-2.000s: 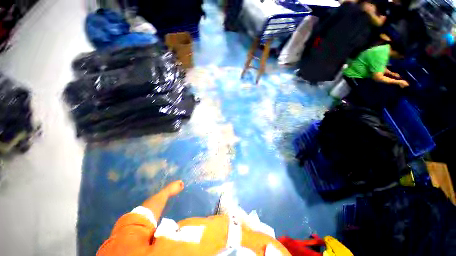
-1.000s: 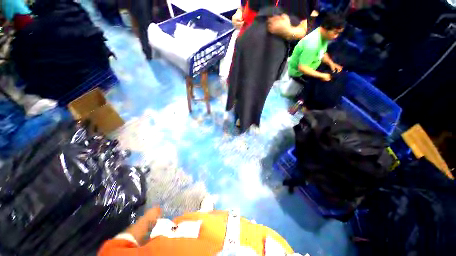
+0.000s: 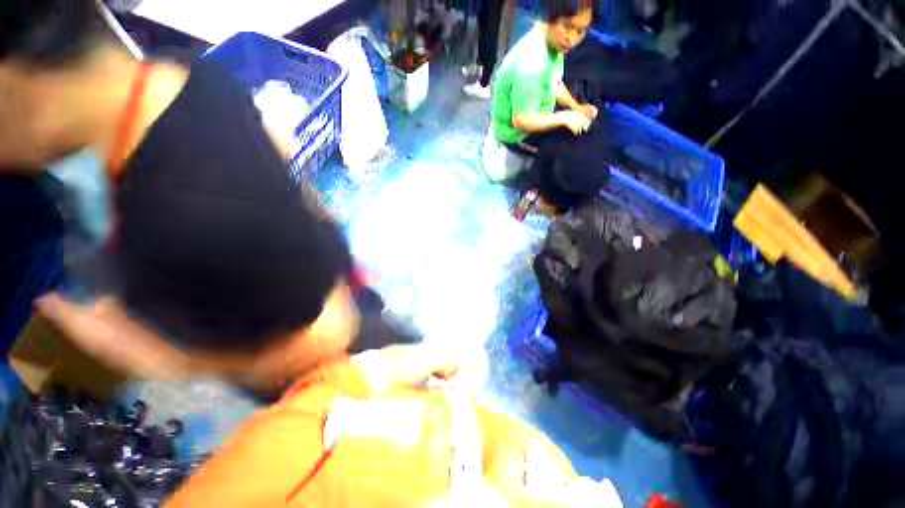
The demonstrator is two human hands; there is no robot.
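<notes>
A pale, overexposed hand shape, seemingly my left hand (image 3: 409, 367), lies across the front of my orange top at the bottom centre. Its fingers and anything in them cannot be made out. My right hand is out of view. Nearest in front at the right, a heap of dark garments (image 3: 635, 308) lies over a blue crate on the floor. Further off at the upper left stands a blue plastic basket (image 3: 323, 134) with whitish material (image 3: 281, 107) in it.
A person in black (image 3: 213, 218) is very close at the left, arms bent. A person in a green top (image 3: 526, 87) sits low beside an open blue crate (image 3: 667, 164). Cardboard (image 3: 789, 236) lies at the right. Glossy black bundles (image 3: 104, 451) are at the lower left.
The view has turned right and moved forward. The person in black, further off before, is now close at my left. My left hand has moved inward across my front.
</notes>
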